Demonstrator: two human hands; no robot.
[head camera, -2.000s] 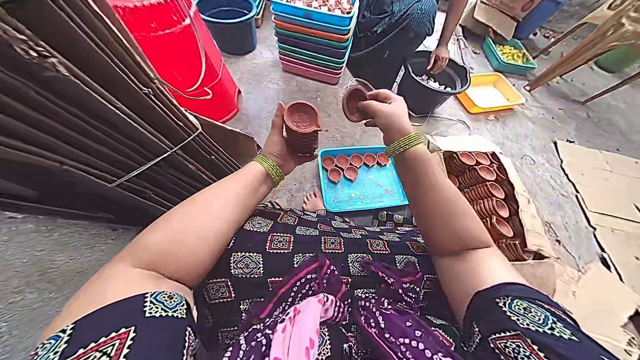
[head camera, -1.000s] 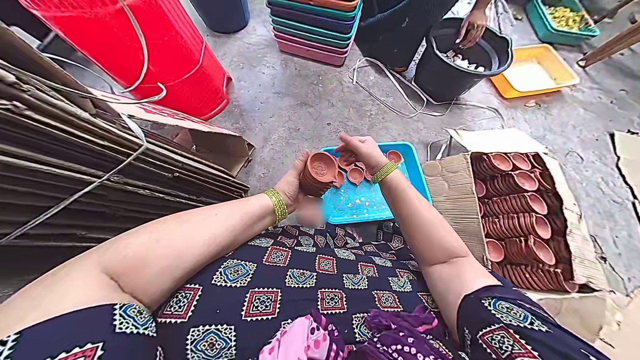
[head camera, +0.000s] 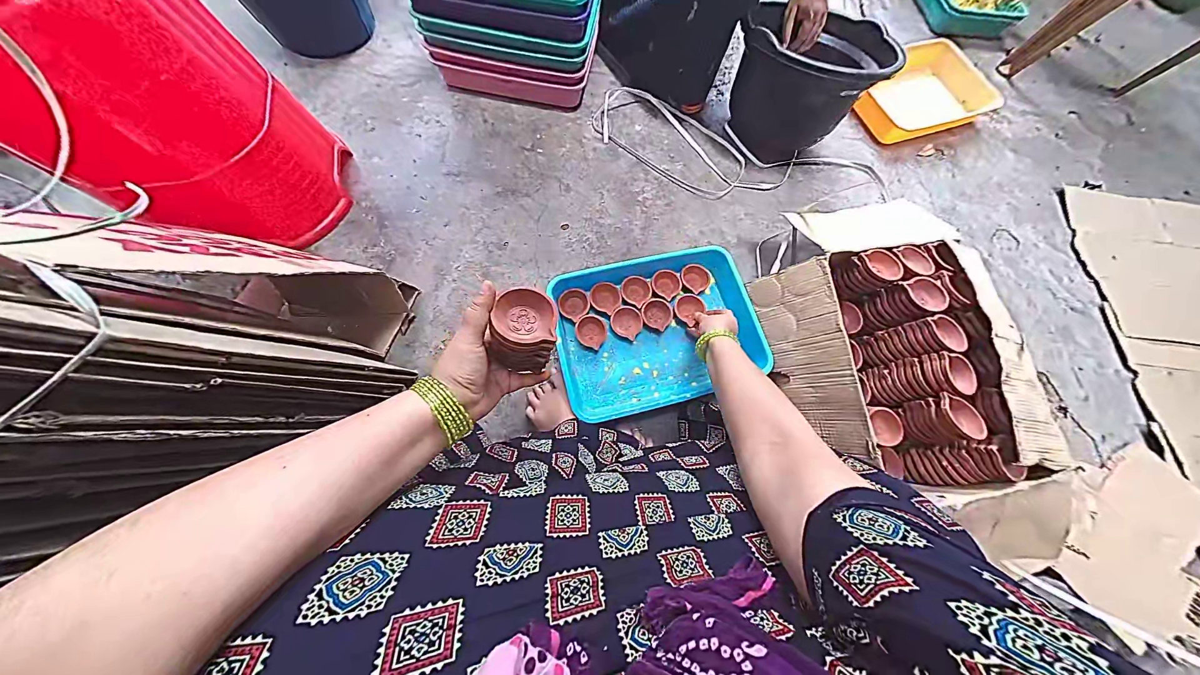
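Note:
A stack of terracotta diya lamps (head camera: 522, 323) is gripped in my left hand (head camera: 476, 361), just left of the blue plastic tray (head camera: 647, 389). The top lamp shows a pressed flower pattern. My right hand (head camera: 714, 323) reaches into the tray, its fingers on the rim of a small clay lamp (head camera: 690, 307) at the right end of the lower row. Several more clay lamps (head camera: 626, 322) lie in two rows across the tray's far half, hollow side up. Small yellow specks dot the tray floor.
An opened cardboard box (head camera: 811, 361) packed with clay lamps stands at the right. Flattened cardboard (head camera: 187, 347) and a red tub (head camera: 178, 112) are on the left. Farther off are stacked plastic trays (head camera: 506, 70), a black bucket (head camera: 792, 103) with another person's hand, a yellow tray (head camera: 980, 89) and loose strapping (head camera: 689, 150).
The tray now holds two longer rows of lamps, where the oldest frame shows fewer. My right hand, raised with a lamp two seconds ago, has come down into the tray.

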